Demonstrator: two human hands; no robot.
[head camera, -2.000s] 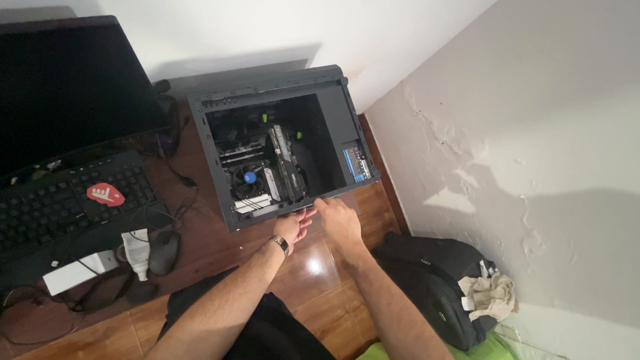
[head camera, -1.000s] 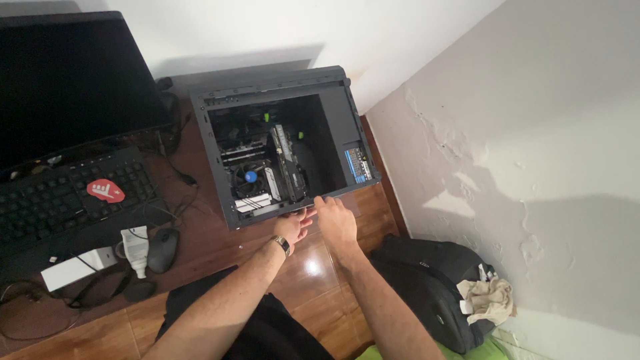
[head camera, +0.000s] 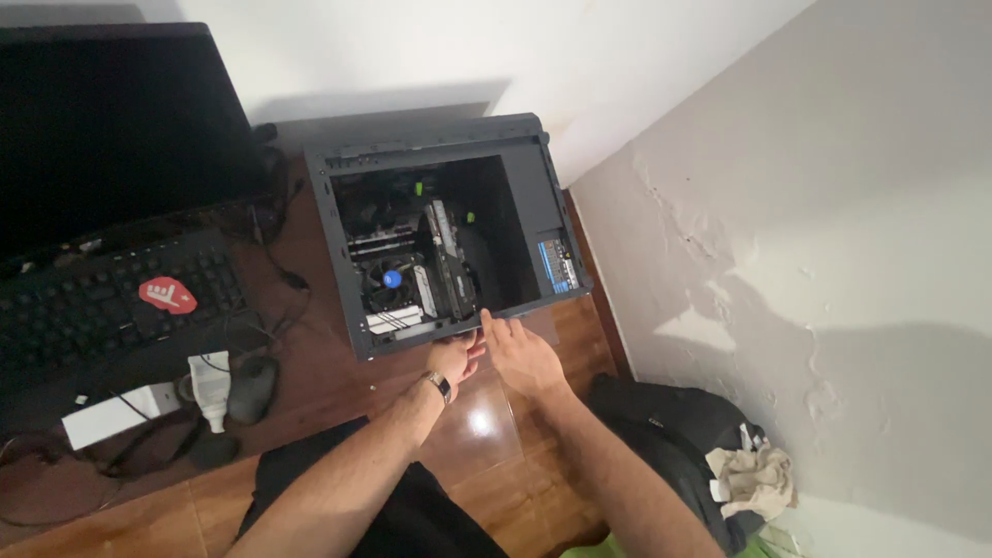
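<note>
A black computer case (head camera: 446, 136) stands open-sided on the dark desk, its inside showing. Within it are a CPU cooler fan (head camera: 393, 279) with a blue hub, a graphics card (head camera: 451, 263) and, at the right, a power supply (head camera: 558, 265) bearing a label. My left hand (head camera: 456, 358), with a watch at the wrist, is at the case's near edge, its fingertips partly hidden. Beside it, my right hand (head camera: 523, 353) has its fingertips at the same edge, index finger by the lower end of the graphics card. Whether either hand grips something cannot be made out.
A monitor (head camera: 116, 132), a keyboard (head camera: 116, 302) with a red sticker or pad, a mouse (head camera: 253, 390), a white tube (head camera: 211, 387), a white box (head camera: 116, 416) and loose cables lie left on the desk. A black bag (head camera: 674, 434) with a beige cloth (head camera: 756, 477) rests by the wall.
My right hand's fingers have shifted slightly at the case's near edge. My left hand stays beside them.
</note>
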